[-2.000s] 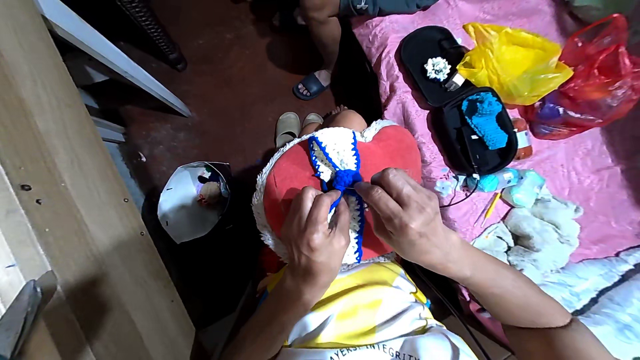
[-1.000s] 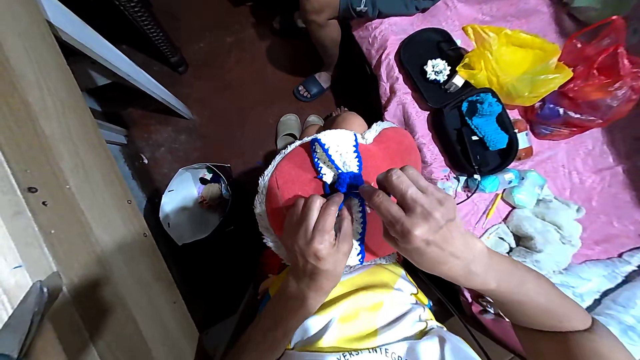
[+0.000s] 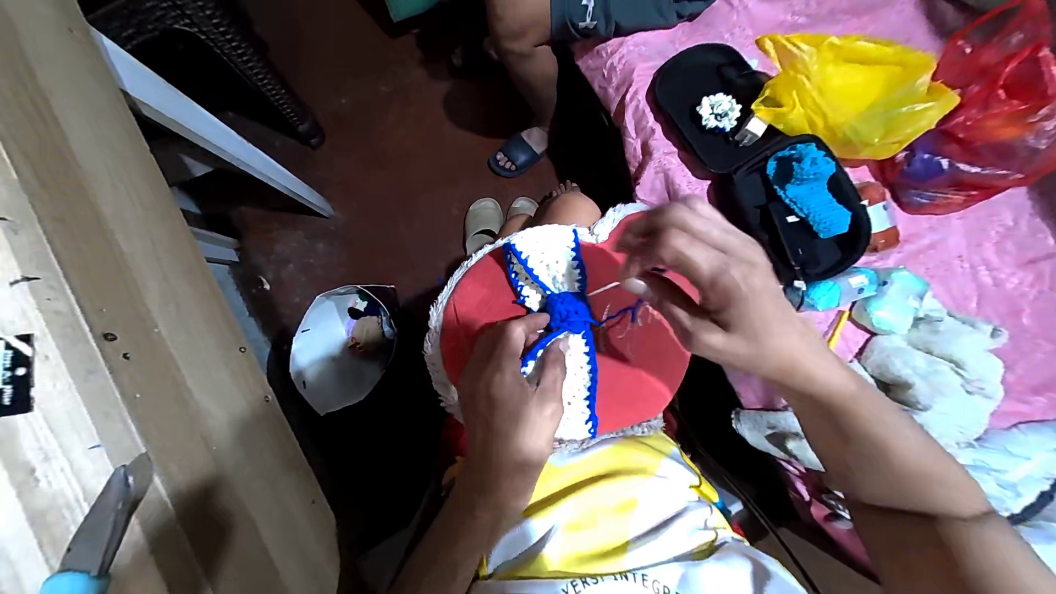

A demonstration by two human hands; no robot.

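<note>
A white crocheted bow with blue edging (image 3: 554, 256) lies over a red heart-shaped cushion (image 3: 635, 388) on the lap. Blue yarn wraps the bow's middle (image 3: 569, 312). My left hand (image 3: 516, 388) grips the bow beside this wrap, thumb and fingers at its lower left. My right hand (image 3: 701, 280) is raised over the cushion's right side, blurred, with its fingertips bent together. A thin pale shaft, perhaps a needle or hook, shows at its fingertips, and a loose blue yarn tail (image 3: 623, 315) runs from the wrap towards that hand.
Scissors (image 3: 107, 520) lie on the wooden table (image 3: 247, 462) at left. A white bin (image 3: 330, 355) stands on the floor. On the pink cloth (image 3: 949, 363) are a black case (image 3: 854, 247), yarn, a yellow bag (image 3: 858, 99) and a red bag (image 3: 982, 124). Another person's leg (image 3: 528, 74) is at the top.
My right hand has moved away from the bow's middle, up and to the right. A loose blue yarn tail now shows between them. My left hand remains at the bow.
</note>
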